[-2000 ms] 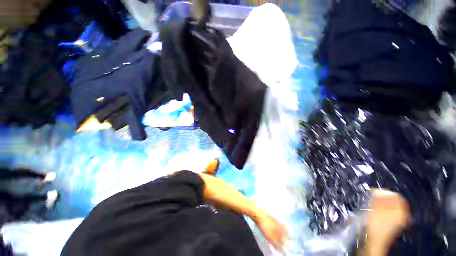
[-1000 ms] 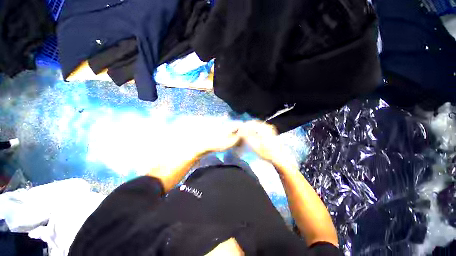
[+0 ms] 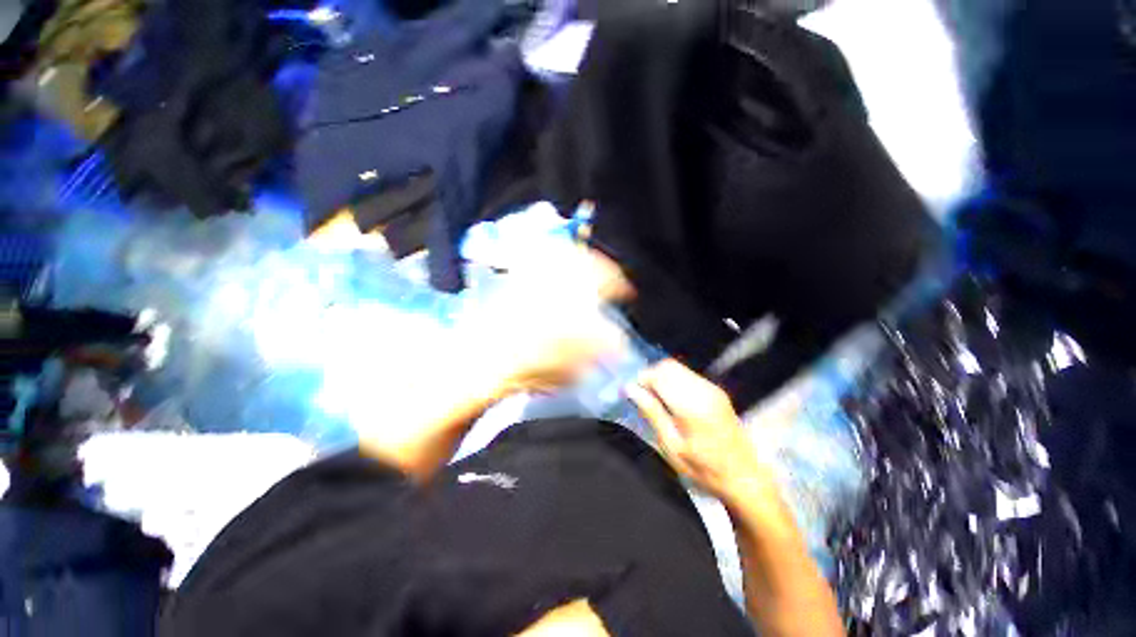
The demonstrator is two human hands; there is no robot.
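Note:
A black jacket (image 3: 797,224) hangs in front of me, right of centre, its lower edge slanting near my hands. A small pale strip (image 3: 745,346) shows at its hem. My right hand (image 3: 689,421) is below the hem, fingers pinched on a small clear plastic piece (image 3: 610,377), its outline washed out. My left hand (image 3: 576,342) is just left of it, blurred by motion and glare, so its grip is unclear.
Navy garments (image 3: 386,143) with small shiny buttons lie at upper left. A glossy bagged garment pile (image 3: 972,460) is at right. A white sheet (image 3: 916,93) is behind the jacket. A white bundle (image 3: 187,479) lies at lower left on the blue floor.
The hands came together in front of me, then moved slightly apart. The hanging black jacket now fills more of the view than at first. The view has shifted.

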